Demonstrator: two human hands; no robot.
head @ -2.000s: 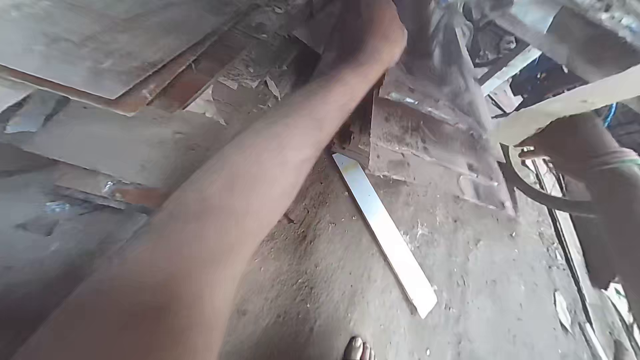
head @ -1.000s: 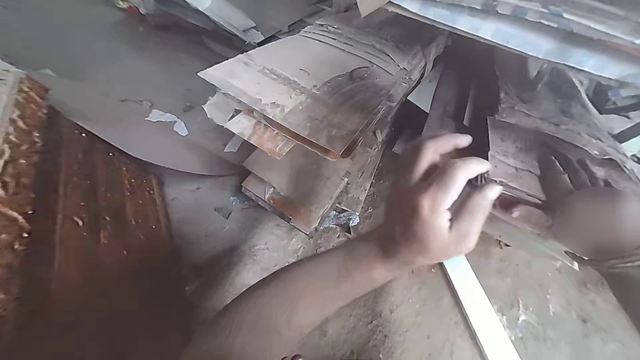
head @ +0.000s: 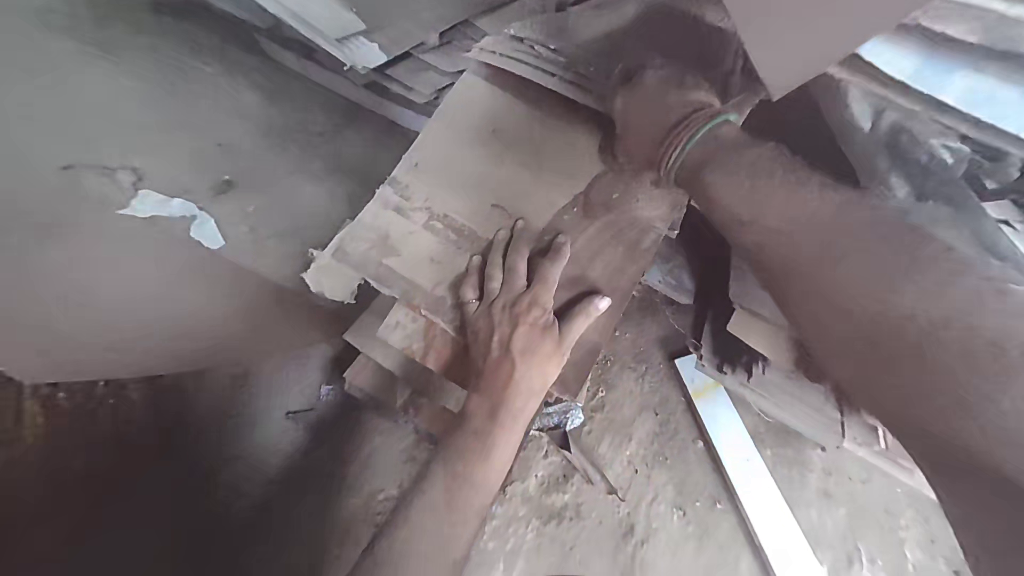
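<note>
My left hand (head: 520, 320) lies palm down, fingers spread, on a stack of thin, dusty sheets (head: 472, 176) with torn edges. My right hand (head: 652, 104), with several thin bands round the wrist, reaches over the far part of the stack; its fingers are in shadow and mostly hidden, so its hold cannot be told. Below and to the right, a long white strip (head: 752, 472) with a yellowish mark near its upper end lies on the dirt floor, touched by neither hand.
A large flat grey sheet (head: 264, 264) with a scrap of white paper (head: 172, 210) on it spans the left side. More sheets (head: 424, 68) lie at the back. A crumpled silvery scrap (head: 560, 416) is on the floor near my left wrist. Stacked material stands at the upper right.
My left hand has moved from beside the dark gap near the white strip onto the sheet stack. My right hand now reaches over the stack's far part. The view has shifted.
</note>
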